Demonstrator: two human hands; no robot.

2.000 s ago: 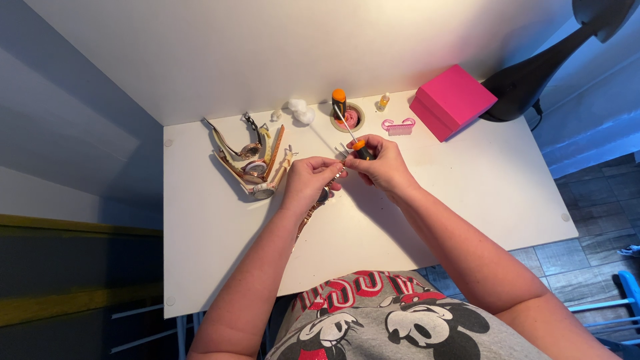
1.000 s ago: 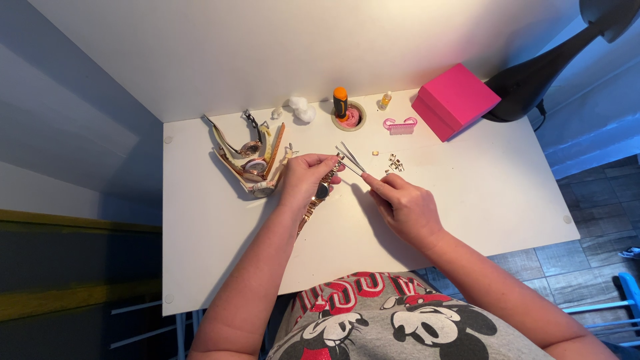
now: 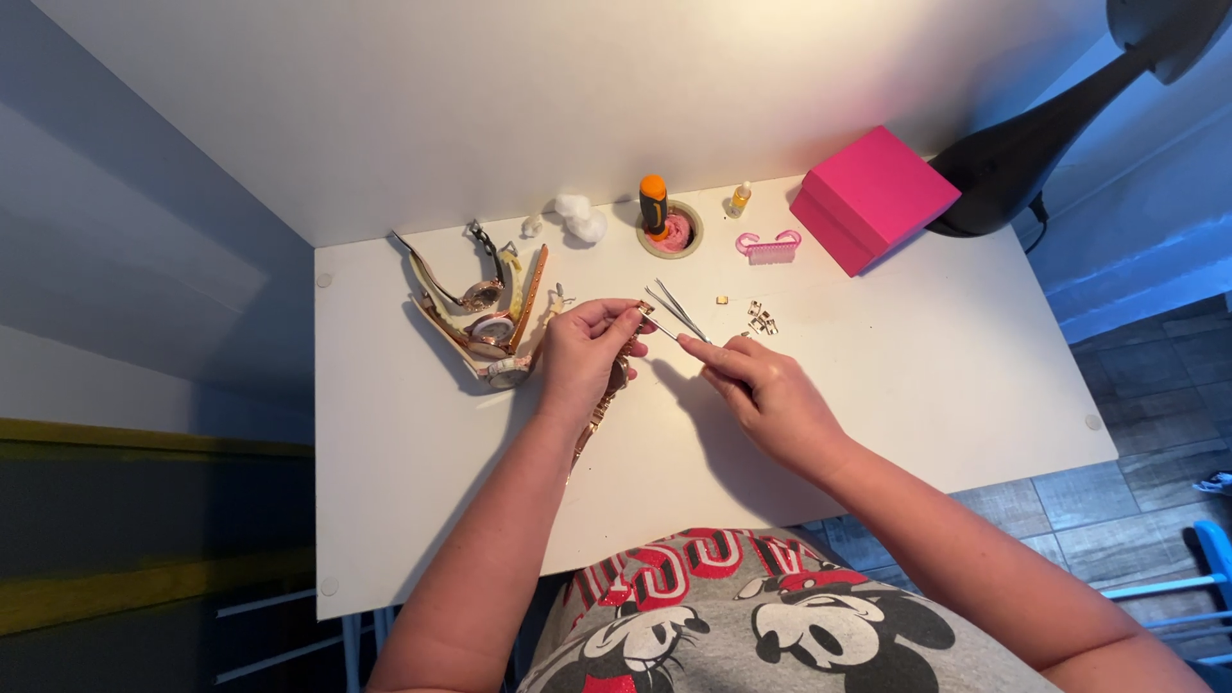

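Observation:
My left hand [image 3: 589, 351] grips a rose-gold metal link watch [image 3: 617, 373]; its bracelet hangs down toward the table's front. The bracelet's upper end shows between thumb and forefinger. In my right hand [image 3: 756, 385] is a thin metal tool [image 3: 661, 324], its tip at that upper end and its handle hidden in the palm. Steel tweezers [image 3: 680, 308] show just beyond the tool, their rear end near my right forefinger. Several small gold-coloured links [image 3: 762, 319] and a separate small gold piece [image 3: 722, 300] lie on the white table beyond my right hand.
Several watches [image 3: 493, 332] lie left of my hands. Along the back are cotton wool [image 3: 581, 219], a round tin [image 3: 697, 231] with an orange-and-black handled tool [image 3: 654, 204], a small bottle [image 3: 740, 199], a pink brush [image 3: 770, 247], a pink box [image 3: 878, 200] and a black lamp [image 3: 1020, 144].
Two seconds ago an orange-and-black handle showed at my right fingers, close to my left hand. My right hand has moved back to the right, and the small links are now visible.

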